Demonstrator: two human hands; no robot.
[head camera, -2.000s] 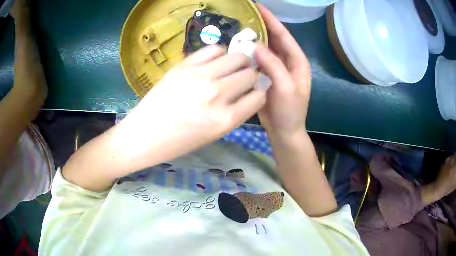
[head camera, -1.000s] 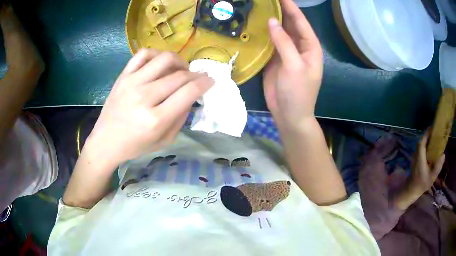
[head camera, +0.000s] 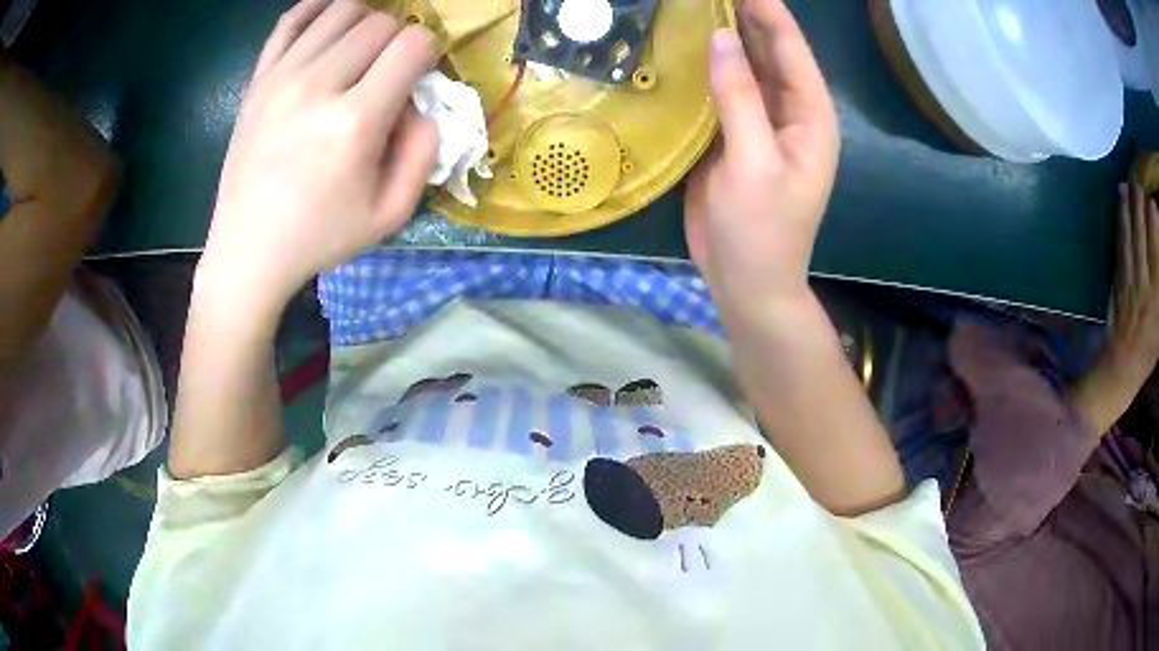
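Observation:
The round yellow-brown base shell (head camera: 674, 140) lies with its inside up at the top of the picture, its far part cut off by the edge. Inside it are the black square fan (head camera: 623, 51) with a pale round label and the round vent grille (head camera: 559, 173). My left hand (head camera: 324, 140) holds the crumpled white cloth (head camera: 453, 132) at the shell's left inner side; its fingertips are partly hidden. My right hand (head camera: 769, 159) grips the shell's right rim, thumb on the near side of the rim, fingers behind.
A white unit with a frosted bowl-like body (head camera: 1017, 76) stands at the upper right on the dark green mat (head camera: 877, 216). Another person's arm (head camera: 45, 191) is at the left. A person's hand and arm (head camera: 1131, 318) are at the right edge.
The cloth has moved from the shell's right side, across the vent grille, to its left side, uncovering the grille. My right hand stays on the rim. The shell sits slightly farther right.

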